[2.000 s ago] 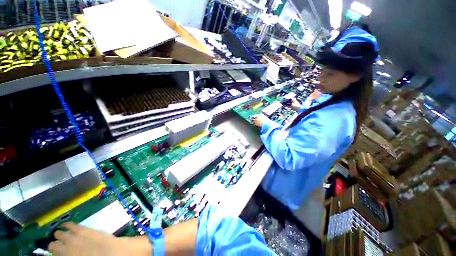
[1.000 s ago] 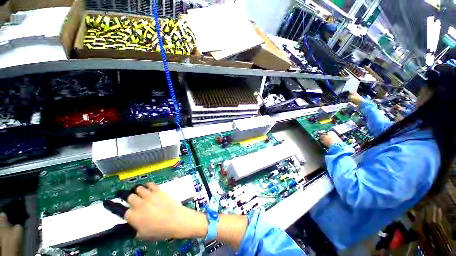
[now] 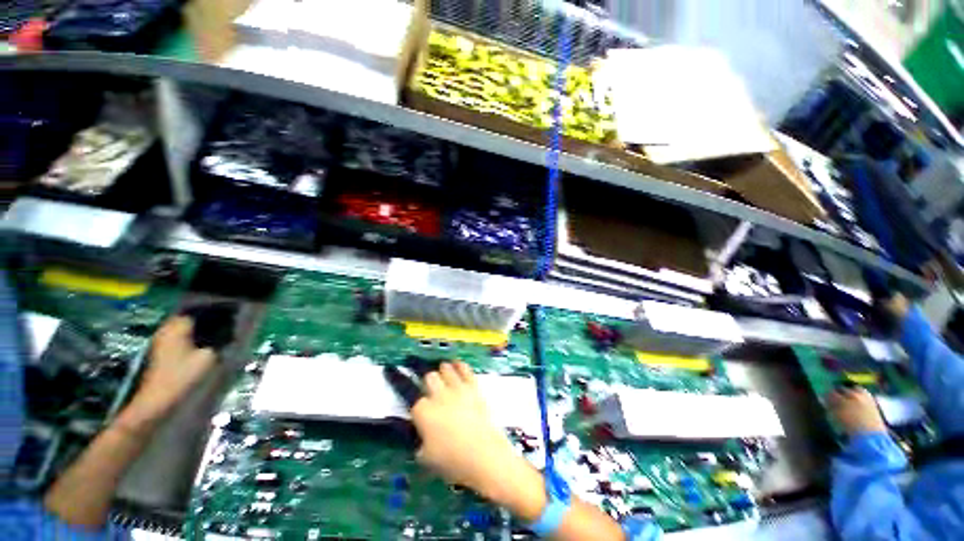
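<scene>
A green circuit board [image 3: 349,486] crowded with small parts lies in front of me, with a long white heatsink [image 3: 328,389] across its middle and a finned heatsink [image 3: 449,296] with a yellow strip behind. My right hand [image 3: 460,428], with a light blue wrist strap, is over the long heatsink and holds black components [image 3: 405,383] in its fingers. My left hand [image 3: 169,370] is left of the board, above the gap in the line, and holds a dark bunch of black components [image 3: 211,323]. Fingertips of both hands are partly hidden or blurred.
Another board [image 3: 677,476] lies at the right, one at the left [image 3: 100,306]. Behind are bins of red [image 3: 386,213] and blue-purple components [image 3: 492,229], stacked trays [image 3: 634,269], and a shelf with yellow-and-black parts [image 3: 492,79]. Another person's sleeve [image 3: 872,481] is at far right.
The view has turned left. My left hand, at most a blurred edge at lower left before, now shows fully with black components. My right hand still holds black components over the long heatsink.
</scene>
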